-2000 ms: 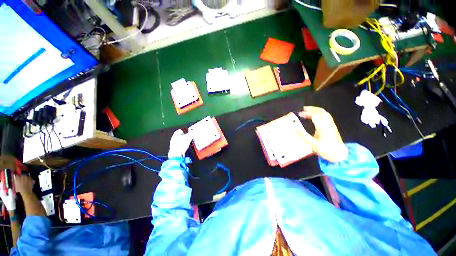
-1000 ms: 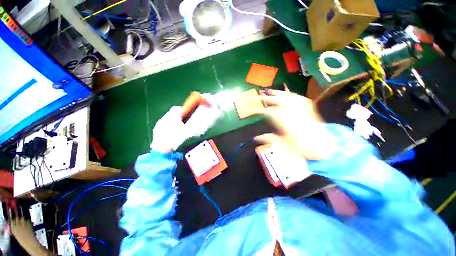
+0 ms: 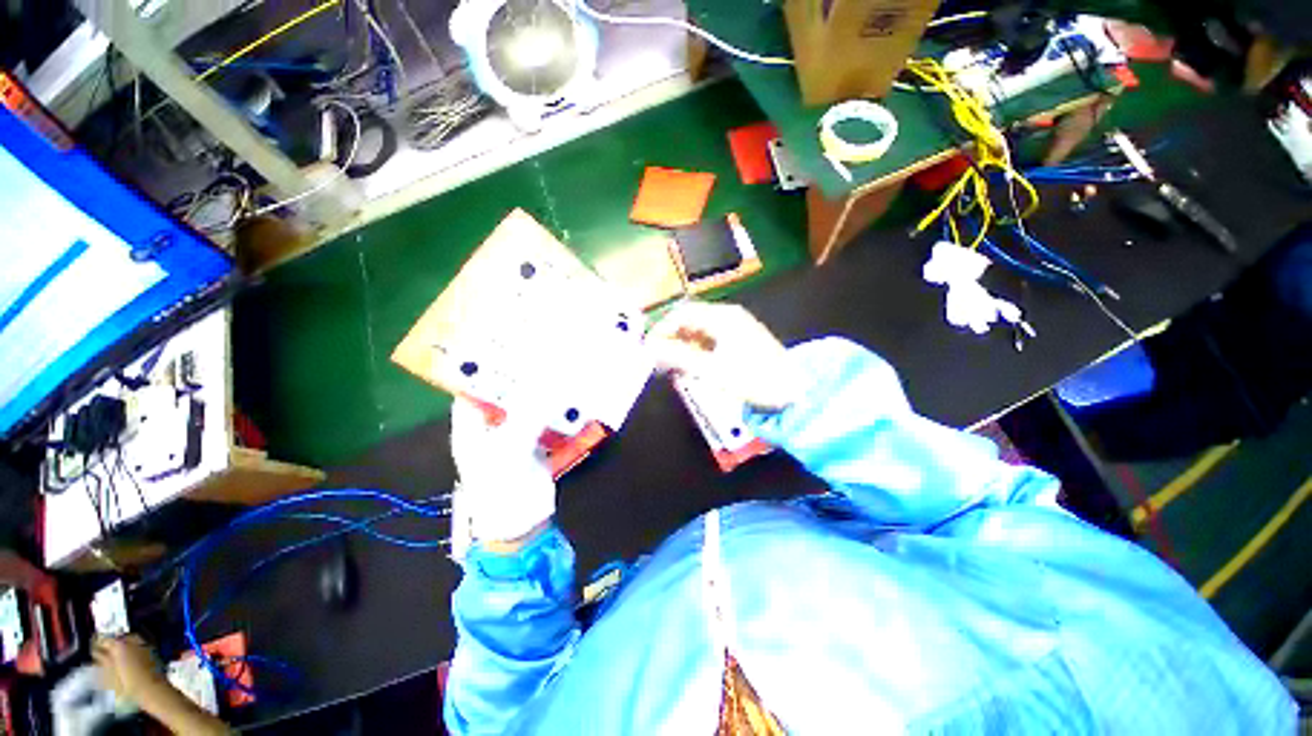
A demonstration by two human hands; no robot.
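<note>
A large white square plate [image 3: 540, 338] with dark round spots near its corners is held up over the green mat, an orange edge showing along its left side. My left hand [image 3: 501, 467], in a white glove, grips its lower edge. My right hand [image 3: 720, 352] grips its right corner. Below it an orange pad [image 3: 576, 453] partly shows. Another white plate on orange [image 3: 715, 417] lies under my right hand, mostly hidden. A black square module on an orange pad [image 3: 708, 252] and a loose orange pad [image 3: 672, 197] lie on the mat behind.
A monitor [image 3: 101, 259] is at far left, with blue cables [image 3: 310, 503] and a mouse [image 3: 337, 575] nearer. A raised shelf at right holds a tape roll [image 3: 858, 132] and cardboard box [image 3: 856, 51]. Yellow cables [image 3: 981, 144] hang over crumpled white cloth [image 3: 971, 285]. Another person's hand [image 3: 133, 672] is lower left.
Both hands have come together on the large plate, now raised over the mat. My right hand has moved back from the orange pads. The view has shifted, so the shelf stands further left.
</note>
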